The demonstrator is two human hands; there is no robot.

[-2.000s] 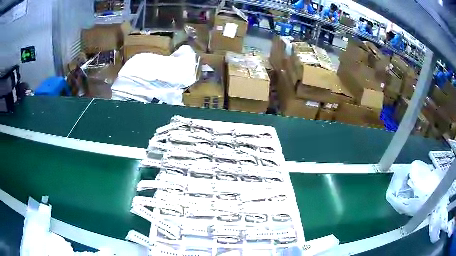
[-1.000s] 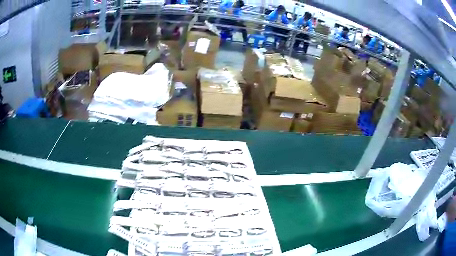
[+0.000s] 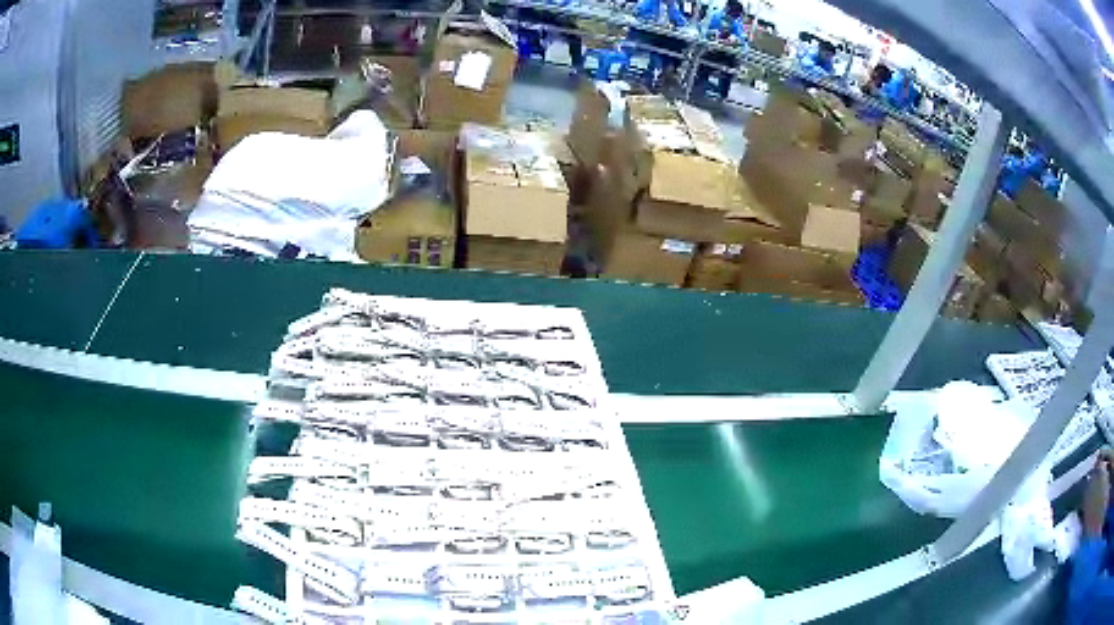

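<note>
A large white tray [image 3: 629,513] lies across the green bench in front of me, its near end cut off by the lower edge. Rows of watches [image 3: 470,488] with pale straps fill its slots. Several white straps [image 3: 293,556] stick out past the tray's left edge. A pale slip [image 3: 721,601] lies by the tray's near right corner. Neither my left hand nor my right hand is in view.
A crumpled plastic bag [image 3: 959,446] lies at right by a pale post [image 3: 935,269]. More trays [image 3: 1038,385] stand behind it. A person's hand and blue sleeve [image 3: 1090,574] show at the right edge. Cartons [image 3: 516,202] and a white covered heap [image 3: 293,183] stand behind the bench.
The view has turned to the right, so the tray and bench sit further left in the picture. The person's hand and sleeve have come into view at the right edge.
</note>
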